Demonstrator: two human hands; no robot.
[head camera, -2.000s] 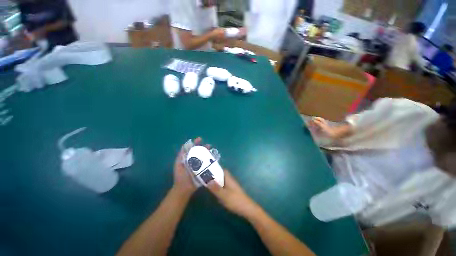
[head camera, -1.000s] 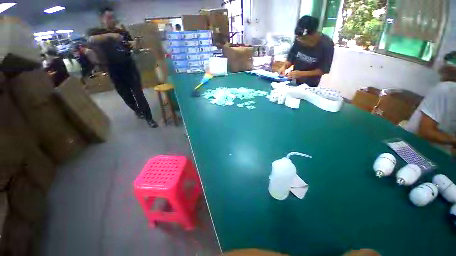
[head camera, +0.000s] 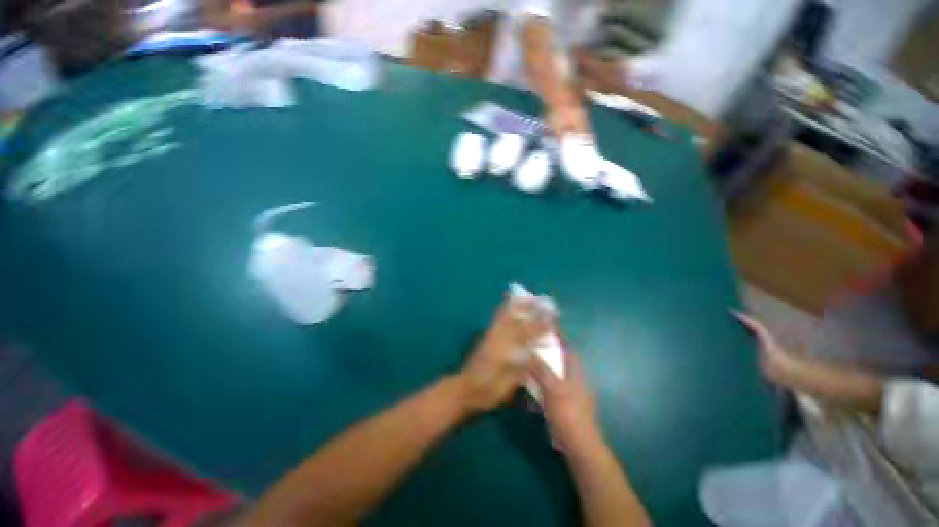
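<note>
The view is blurred. A white light bulb camera (head camera: 549, 355) is held over the green table, mostly covered by my fingers. My left hand (head camera: 505, 350) closes over its upper part, with a pale cloth (head camera: 527, 299) at the fingers. My right hand (head camera: 566, 396) grips its lower right side. Several white cameras (head camera: 468, 154) lie at the far side beside a label sheet (head camera: 505, 118). Another person's hand (head camera: 577, 144) touches one of them. The lens of the held camera is hidden.
A translucent wash bottle (head camera: 293, 278) lies left of centre with a white cloth (head camera: 351, 270). Pale green pieces (head camera: 103, 144) and a white strip (head camera: 278, 74) are far left. A pink stool (head camera: 98, 479) is lower left. A neighbour's arm (head camera: 813, 373) and a wide bottle (head camera: 772, 494) are right.
The view has swung back from the stool and far table end to my hands. Two seconds ago the held camera's black face showed; now my left hand covers it. Another person's arm has reached the cameras.
</note>
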